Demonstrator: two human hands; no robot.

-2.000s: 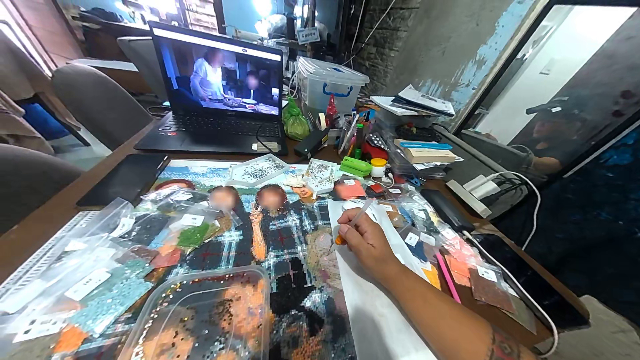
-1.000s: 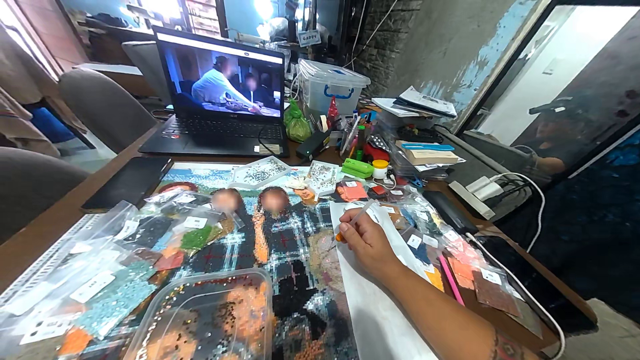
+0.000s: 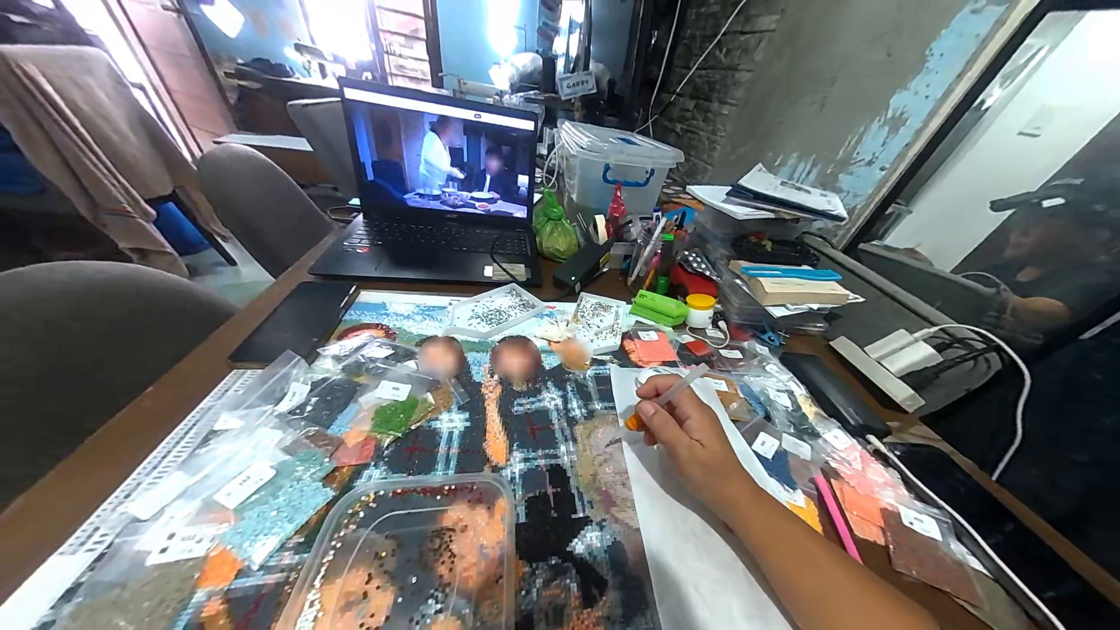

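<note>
My right hand point(image 3: 682, 429) rests over a diamond painting canvas point(image 3: 534, 429) and a white paper sheet point(image 3: 691, 534). Between its thumb and fingers is a translucent applicator pen point(image 3: 682, 383), with an orange part near the lower end, close to the canvas. My left hand does not show. Left of the right hand, a clear plastic container point(image 3: 411, 542) with scattered beads lies on the canvas. White trays of small drills, one of them point(image 3: 496, 310) wider, lie at the canvas's far edge. Labelled bags of drills, such as a light blue one point(image 3: 280, 499), cover the left side.
An open laptop point(image 3: 437, 184) playing a video stands at the back, beside a lidded clear storage box point(image 3: 612, 166). A black tablet point(image 3: 293, 324) lies at the left. A pink pen point(image 3: 837, 519), more drill bags, a power strip point(image 3: 875, 372) and cables lie at the right.
The right hand stays in nearly the same place with the pen held. The picture on the laptop screen has changed.
</note>
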